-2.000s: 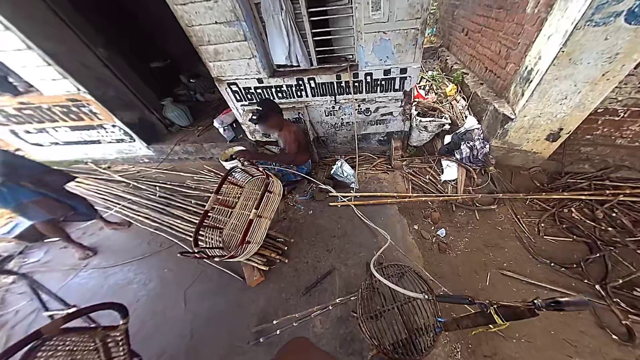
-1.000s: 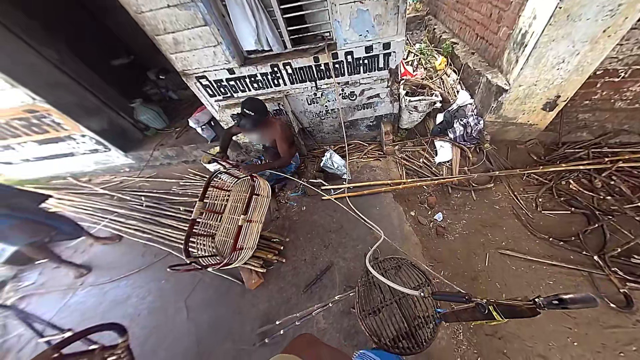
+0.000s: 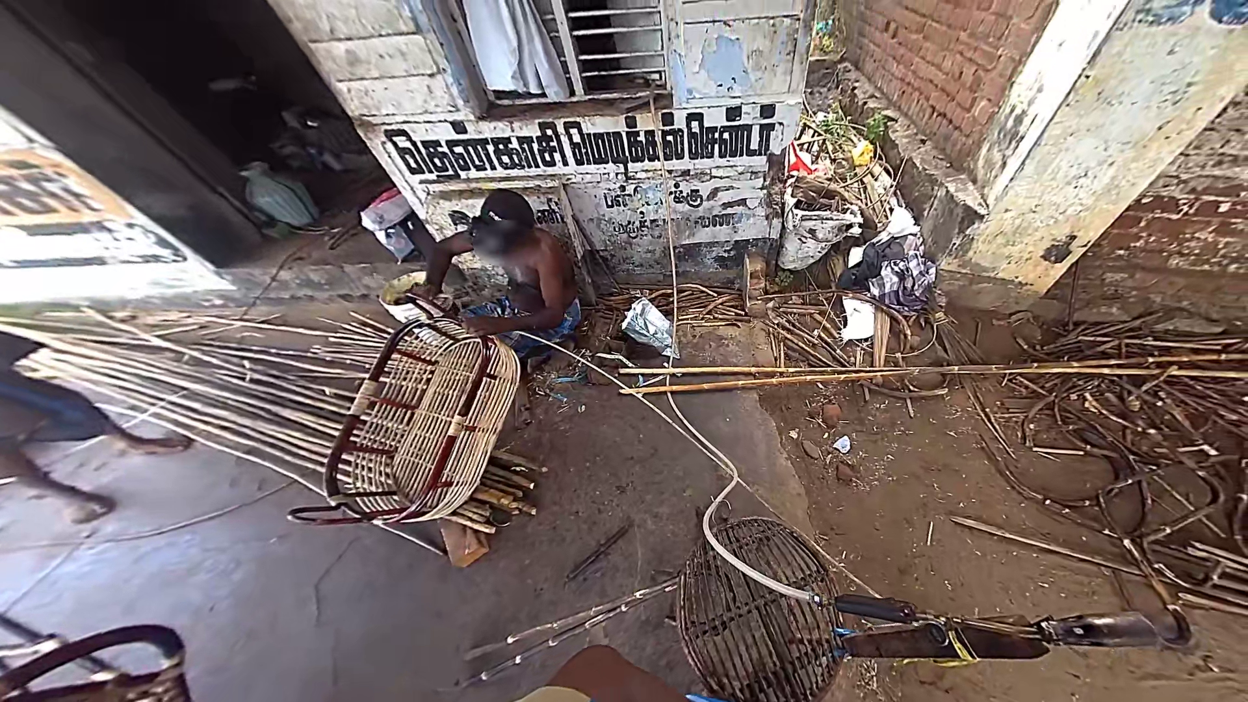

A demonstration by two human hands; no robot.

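Observation:
Neither of my hands shows; a bare, rounded part of a body [image 3: 609, 675], perhaps my knee, is at the bottom edge. Near it a round, dark cane basket [image 3: 746, 619] lies on the ground. A gas torch [image 3: 975, 639] with a pale hose [image 3: 721, 487] extends right from that basket's edge. Left of centre, a large oval cane basket [image 3: 419, 419] with red-brown bands and a handle rests tilted on a bundle of canes [image 3: 244, 390]. A seated person [image 3: 531, 273] has both hands by its upper rim.
Two long canes [image 3: 877, 372] lie across the ground. Curved canes [image 3: 1121, 439] are heaped at right. A silvery bag [image 3: 648, 327] sits near the wall. At left are another person's legs [image 3: 73, 439]; another basket's handle [image 3: 107, 639] shows at lower left.
The seated person's head and arms have shifted a little beside the oval basket's rim. The long canes and the torch still lie on the right.

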